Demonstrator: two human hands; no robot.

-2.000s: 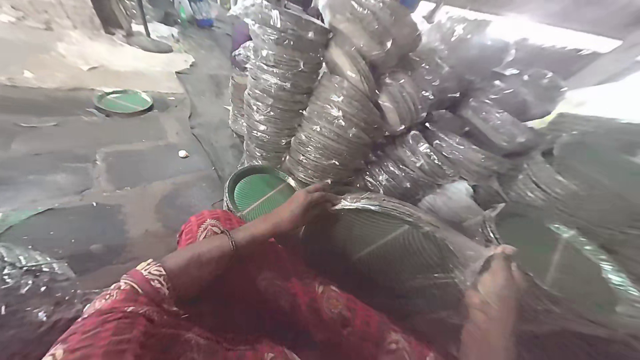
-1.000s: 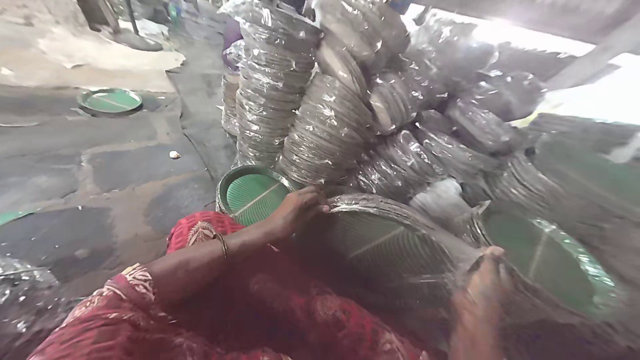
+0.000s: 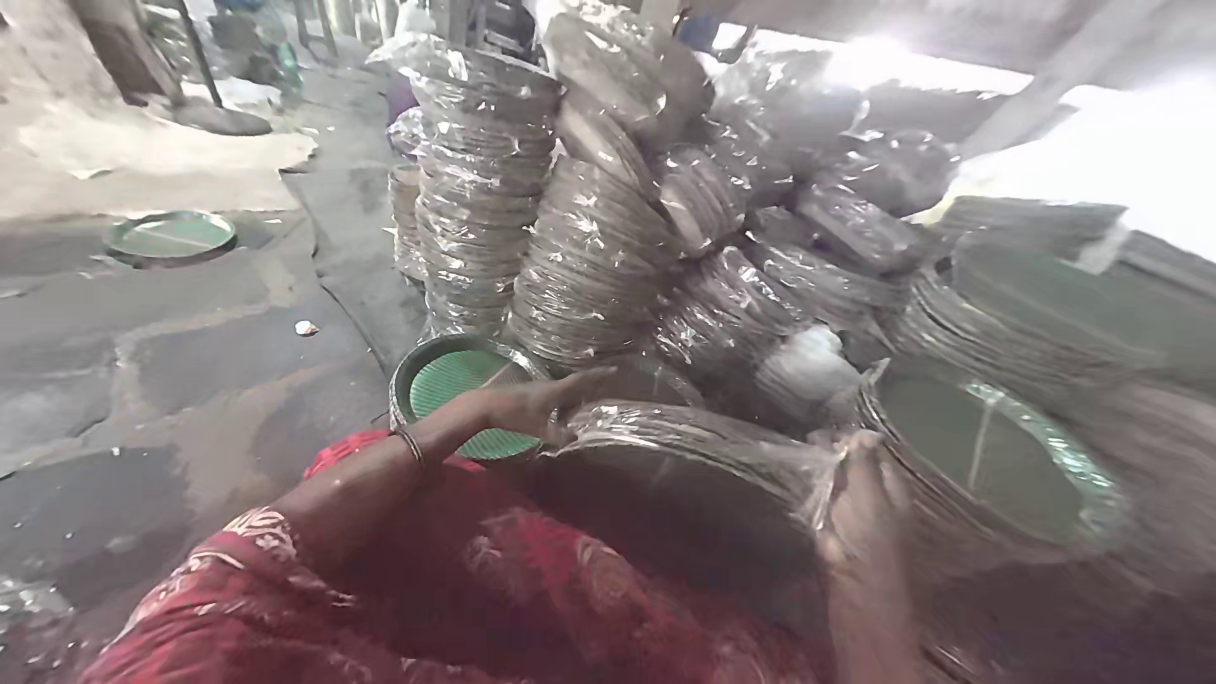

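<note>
Clear plastic film (image 3: pixel 703 432) is stretched between my two hands over a dark round thing on my lap, its surface blurred. My left hand (image 3: pixel 551 404) is at the film's left end, fingers pointing to the right. My right hand (image 3: pixel 860 484) grips the film bunched at its right end. Just behind my left forearm stands a round container with a green ribbed face (image 3: pixel 456 380). To the right of my right hand lies a stack of round trays with a green face (image 3: pixel 969 446) and a shiny rim.
Tall stacks of round pieces wrapped in clear plastic (image 3: pixel 484 190) rise ahead, with more wrapped bundles (image 3: pixel 731 304) leaning to their right. A green round tray (image 3: pixel 171 236) lies on the stone floor (image 3: pixel 218 380) at the left. Crumpled plastic (image 3: pixel 28 608) is at the lower left.
The film's upper edge, earlier arched over a green ribbed face between my hands, is now pulled into a narrower band, and that face has turned dark. Both hands remain at its ends.
</note>
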